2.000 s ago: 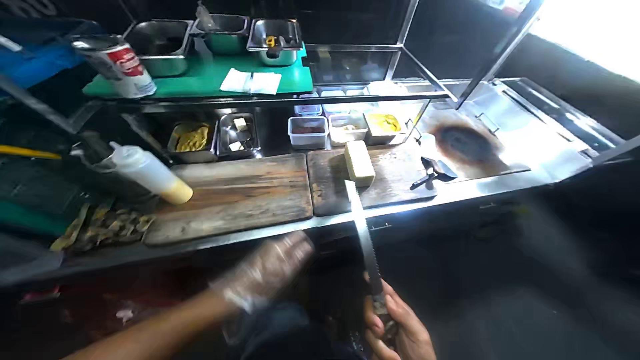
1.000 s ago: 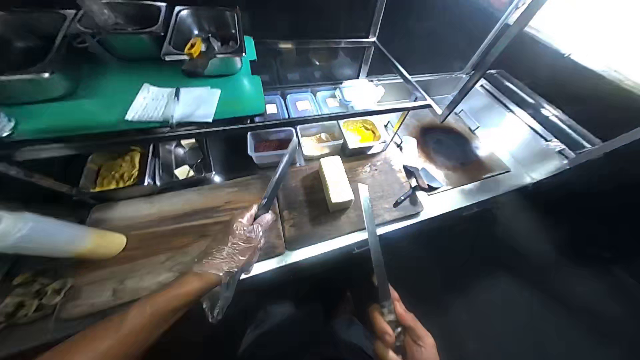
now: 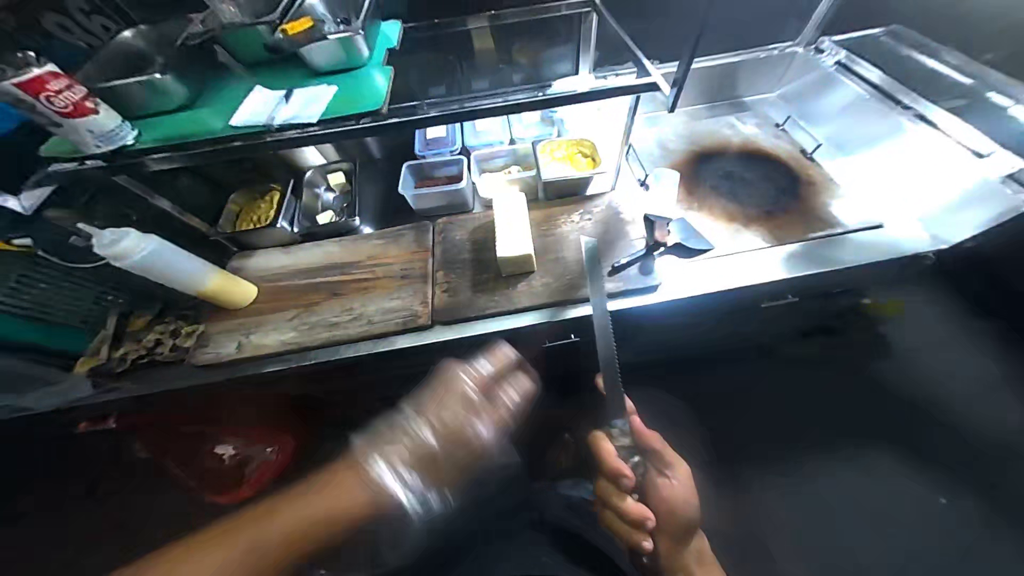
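My right hand (image 3: pixel 644 488), bare, grips the handle of a long serrated knife (image 3: pixel 604 336), its blade pointing up past the counter edge. My left hand (image 3: pixel 456 416), in a clear plastic glove, is motion-blurred in front of the counter, left of the knife; whether it holds anything is unclear. A pale yellow block (image 3: pixel 513 232), maybe butter or cheese, stands on the right wooden board (image 3: pixel 464 280). Black-handled scrapers (image 3: pixel 660 244) lie at that board's right edge. On the left wooden board (image 3: pixel 344 284) rests the tip of a squeeze bottle (image 3: pixel 172 268) with yellow contents.
Plastic tubs (image 3: pixel 436 186) and metal pans (image 3: pixel 260 216) of food line the back. A green board (image 3: pixel 200 112) on the shelf holds metal containers, a can (image 3: pixel 68 104) and paper. At right is a steel griddle (image 3: pixel 748 184) with a dark burnt patch.
One second ago my gloved left hand held a long dark tool upright over the boards; now the hand is lower, blurred, and no such tool shows. The knife stays in my right hand.
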